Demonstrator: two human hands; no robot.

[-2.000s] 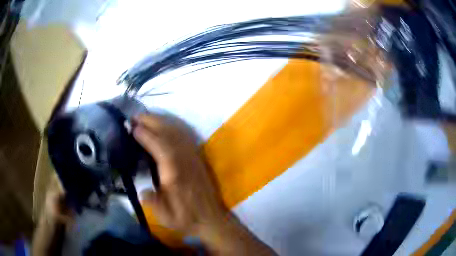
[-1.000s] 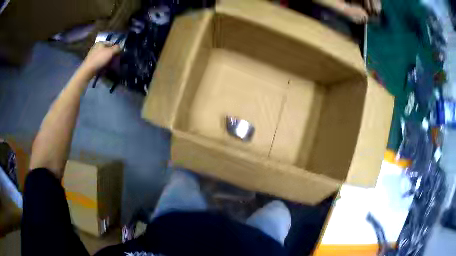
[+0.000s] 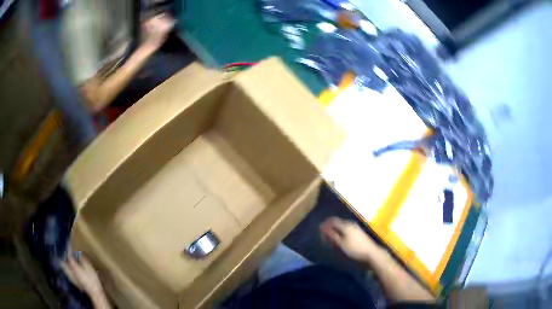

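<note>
A large open cardboard carton stands tilted in view in front of me. One small black and silver part lies on its floor. My left hand is blurred at the carton's lower left outer side, beside dark parts; whether it holds anything is unclear. My right hand is between the carton and the bench, off both, with fingers loosely bent and nothing visible in it.
At right, a white sheet with orange tape lies on the green bench. It bears a cable bundle and a flat black bar. Shiny plastic bags line its far edge. Another person's arm is at upper left.
The view has turned, so the carton sits further left and more bench shows. My left hand, earlier raised with a black and silver thing, is now low by the carton. My right hand has come into view.
</note>
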